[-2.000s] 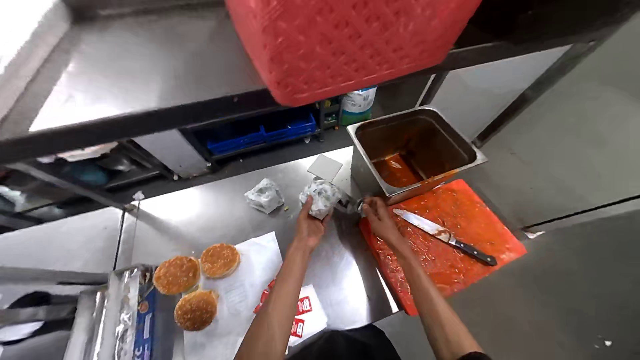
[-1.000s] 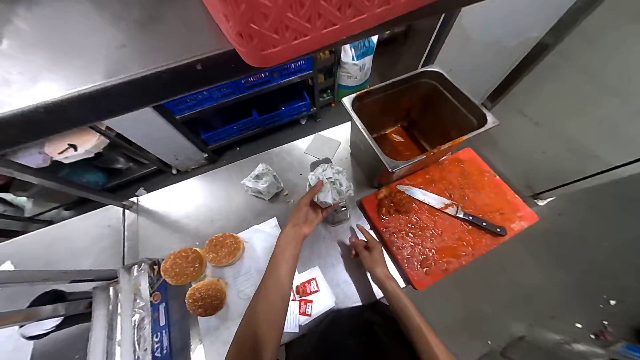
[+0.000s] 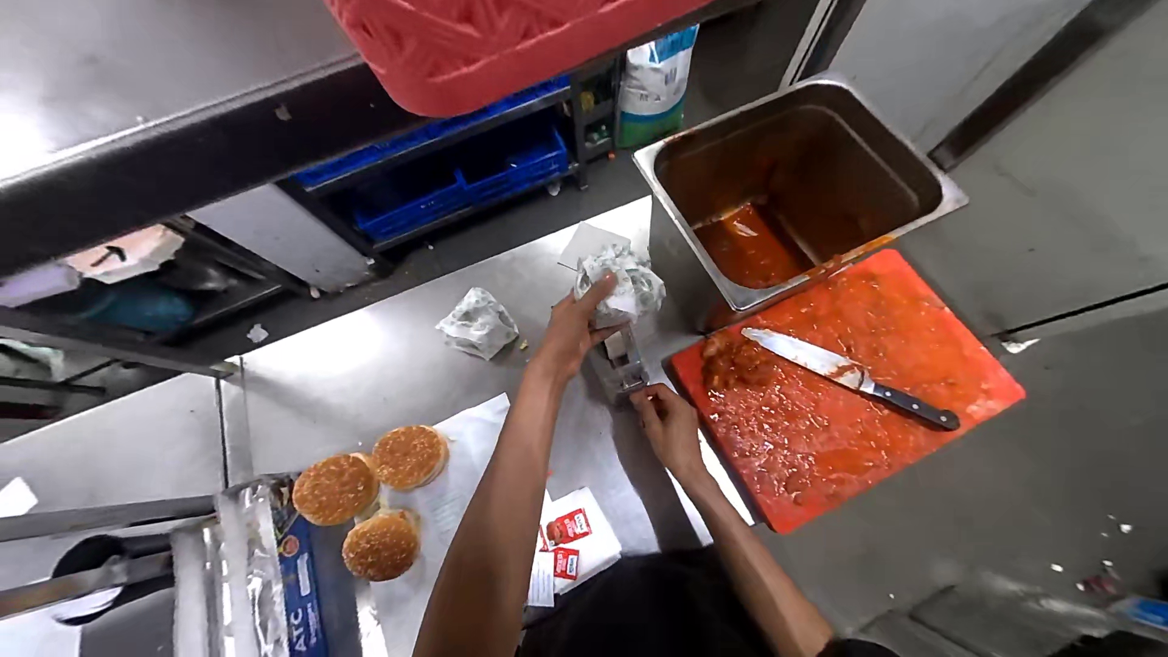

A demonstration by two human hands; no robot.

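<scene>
My left hand (image 3: pixel 579 328) grips a bundle wrapped in pale printed paper (image 3: pixel 622 281), held over the steel counter. Just below it is a small clear tape dispenser (image 3: pixel 623 370), whose front end my right hand (image 3: pixel 666 420) touches with its fingertips; whether the fingers pinch tape is not clear. A second wrapped bundle (image 3: pixel 478 324) lies to the left. Lower left, several sesame-topped buns (image 3: pixel 336 489) rest beside and partly on a white paper sheet (image 3: pixel 470 456). Red sauce packets (image 3: pixel 568 526) lie on white napkins near my body.
A deep steel pan (image 3: pixel 671 214) with red sauce stands behind a red cutting board (image 3: pixel 849 456). On the sauce-smeared board lies a knife with a black handle (image 3: pixel 912 406). A red plastic basket (image 3: pixel 456 82) sits on the shelf above. Foil and film boxes (image 3: pixel 297 584) are at lower left.
My right hand has moved back from the wrapped bundle and is now at the front end of the dispenser. My left hand still holds the bundle. The view has shifted somewhat.
</scene>
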